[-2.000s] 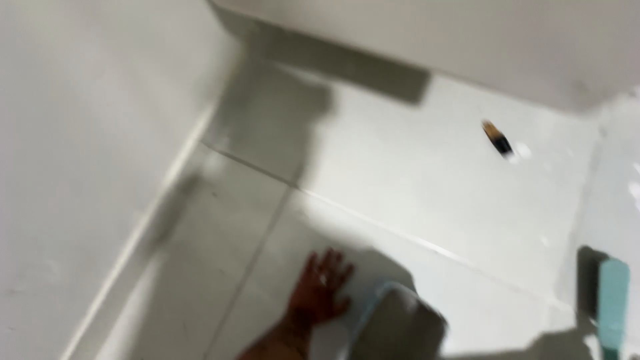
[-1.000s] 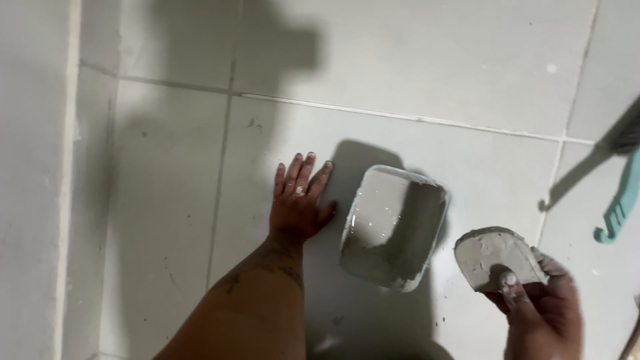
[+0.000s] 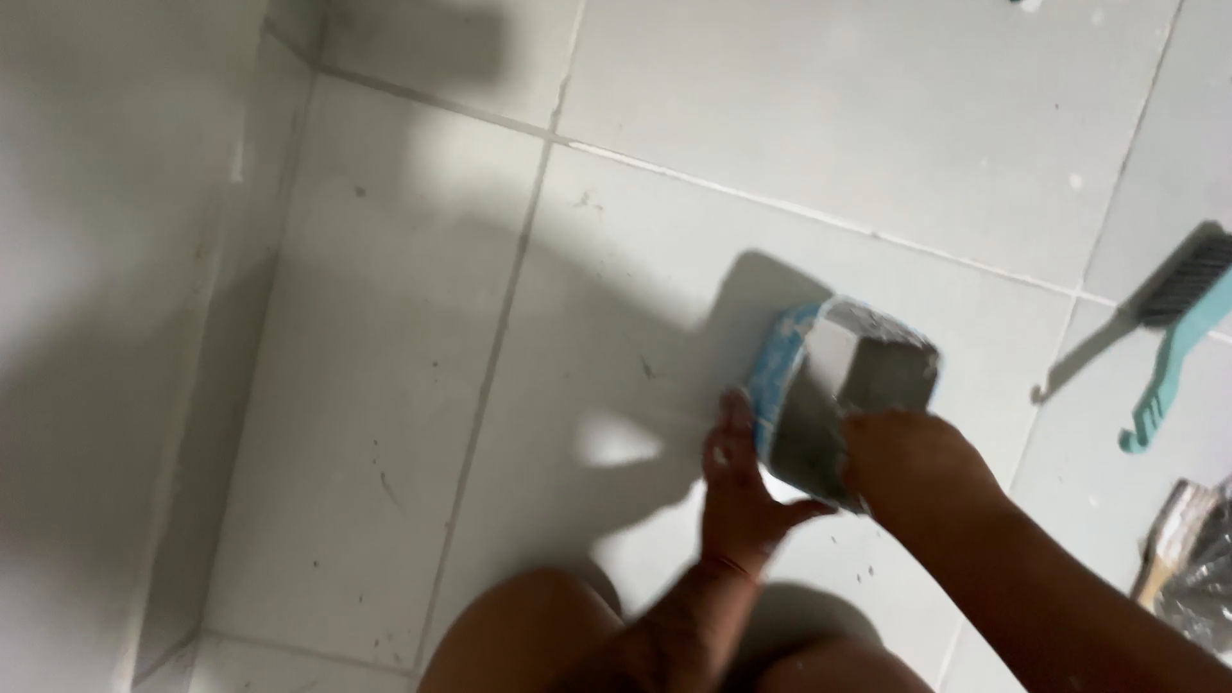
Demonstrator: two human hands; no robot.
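Observation:
A blue plastic tub (image 3: 778, 371) smeared with grey paste stands on the tiled floor, its open top facing me. My left hand (image 3: 746, 481) grips the tub by its near left side and corner, fingers along the wall and thumb at the near edge. Over the tub's near right part is my right hand (image 3: 910, 462), closed and reaching inside. What it holds is mostly hidden by the hand and the dark inside of the tub. Grey paste (image 3: 813, 433) lines the tub.
A teal-handled brush (image 3: 1169, 371) lies at the right. Below it are a paintbrush (image 3: 1169, 544) with a wooden handle and clear crumpled plastic (image 3: 1208, 587). A wall (image 3: 106, 318) with a tile skirting runs along the left. White grout lines (image 3: 770, 200) cross the floor tiles.
My left hand has gone from flat on the floor to the tub's side. My right hand, which held a paste-covered flat scraper beside the tub, has moved left into it.

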